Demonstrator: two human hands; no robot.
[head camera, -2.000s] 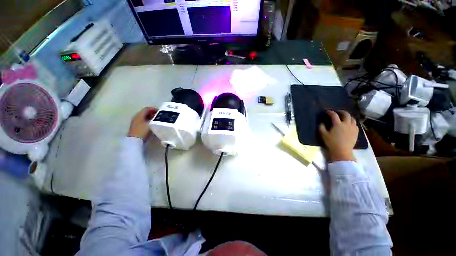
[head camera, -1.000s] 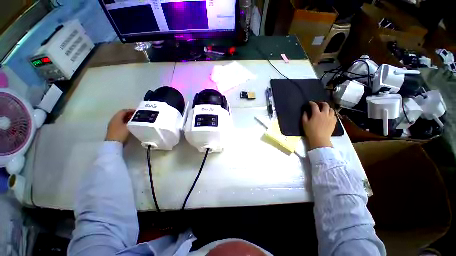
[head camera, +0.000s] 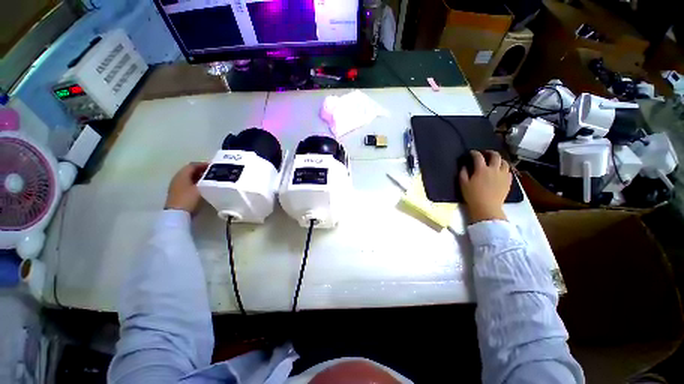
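Note:
Two white-and-black security cameras stand side by side on the white bench, the left camera (head camera: 242, 186) and the right camera (head camera: 316, 189). A black cable runs from each base over the bench's front edge. My left hand (head camera: 187, 187) is against the left side of the left camera, its fingertips partly hidden behind the housing. My right hand (head camera: 487, 182) rests over a dark mouse (head camera: 468, 161), mostly hidden under it, on the black mouse pad (head camera: 442, 161). The monitor (head camera: 262, 28) shows dark panes with a purple glow.
Yellow notes (head camera: 424, 210), a slim dark item (head camera: 409, 151), a tiny black-and-gold part (head camera: 376, 141) and a crumpled white tissue (head camera: 349, 112) lie on the bench. A power supply (head camera: 103, 75) and fan (head camera: 26, 191) stand left. Heaped cameras (head camera: 585, 159) and an open carton (head camera: 615, 277) are right.
The whole view has shifted, with more of the right-hand cartons now showing than at first. Both hands keep their places at the left camera and the mouse. The cameras stay put.

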